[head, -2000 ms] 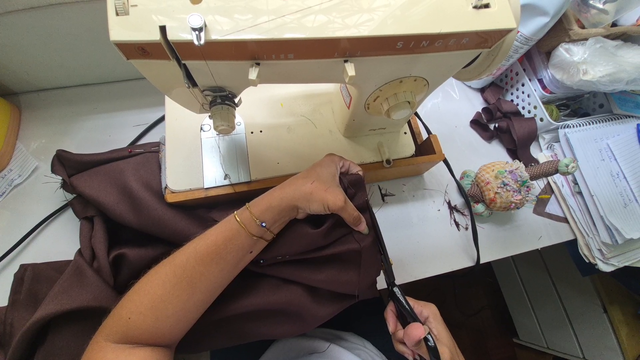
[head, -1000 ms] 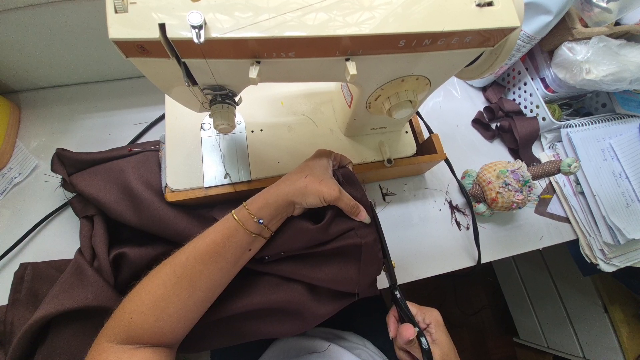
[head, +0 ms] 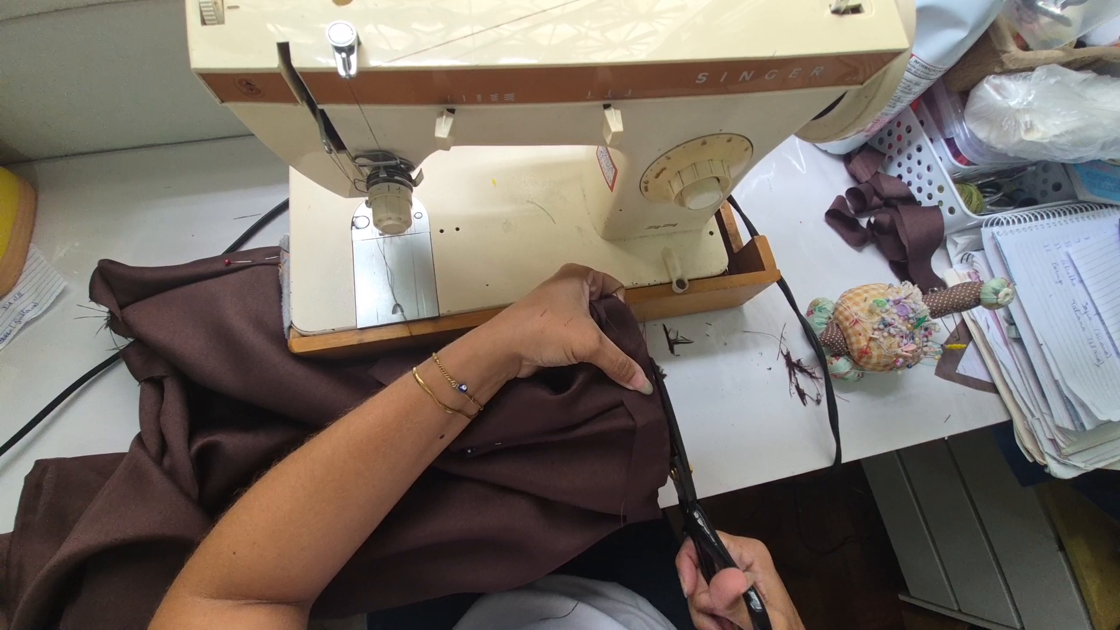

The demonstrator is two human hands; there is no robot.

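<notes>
Dark brown fabric point(head: 542, 472) lies bunched over the table's front edge and my lap, a few pins in it. My left hand point(head: 573, 328) pinches the fabric near its right edge, thumb on top, fingers partly hidden beneath. Black-handled scissors point(head: 700, 525) are in my right hand point(head: 735, 582), below and right of the left one. Their blades run upward along the fabric's right edge; how far apart the blades are I cannot tell. Just behind the cloth stands a cream sewing machine point(head: 507, 236) in a wooden base point(head: 700, 297).
A pincushion full of pins point(head: 884, 328) sits at the right, beside thread scraps point(head: 801, 376) and a black cord point(head: 818, 350). Farther right are a brown fabric strip point(head: 901, 227), a white perforated basket point(head: 927, 166) and stacked notebooks point(head: 1050, 289). The table edge runs below them.
My right hand and the scissors have shifted slightly at the fabric's right edge, and the scissor handles look closer together than two seconds ago. My left hand keeps its hold on the fabric.
</notes>
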